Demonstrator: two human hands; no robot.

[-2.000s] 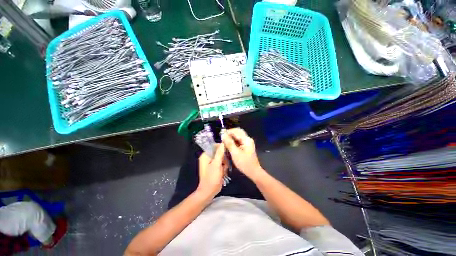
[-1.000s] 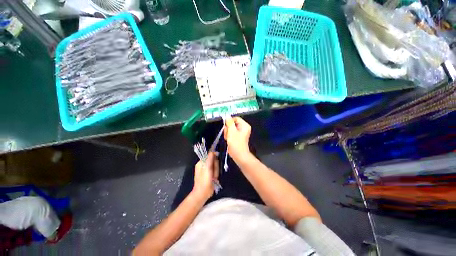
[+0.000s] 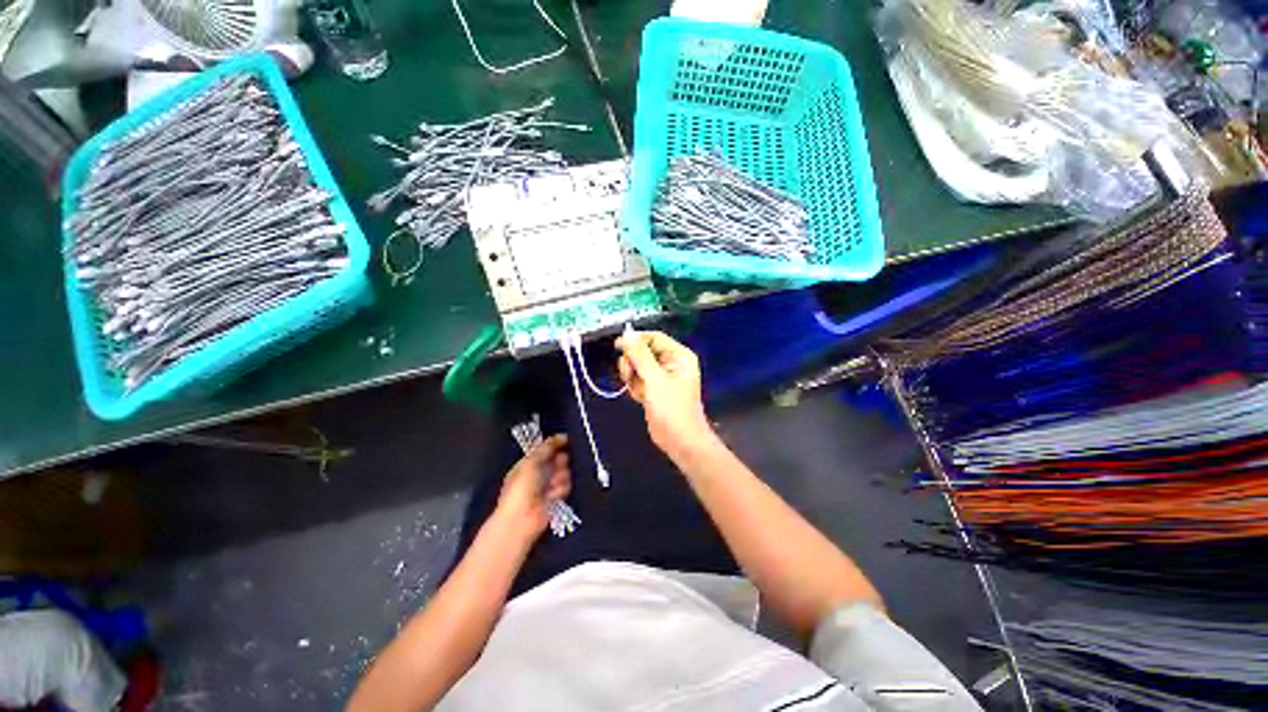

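Note:
The white cable tester (image 3: 563, 251) sits at the table's front edge, with its green port board (image 3: 584, 317) facing me. Two white cables run from the board's front. One cable (image 3: 587, 410) hangs down with its lower plug free. The other loops to my right hand (image 3: 663, 380), whose fingers hold its plug near the right part of the board; whether that plug is in a socket I cannot tell. My left hand (image 3: 535, 480) holds a small bundle of grey-white cables (image 3: 562, 518) over my lap, below and left of the tester.
A turquoise basket (image 3: 364, 262) heaped with cables stands left. Another turquoise basket (image 3: 865, 209), partly filled, stands against the tester's right side. A loose cable pile (image 3: 466, 164) lies behind the tester. A green strap (image 3: 473, 366) hangs at its lower left. Long coloured cables (image 3: 1112, 487) hang at right.
My right hand has moved from the middle of the port board to its right side with a plug. A cable now hangs from the board. My left hand has drawn away from the tester with the bundle.

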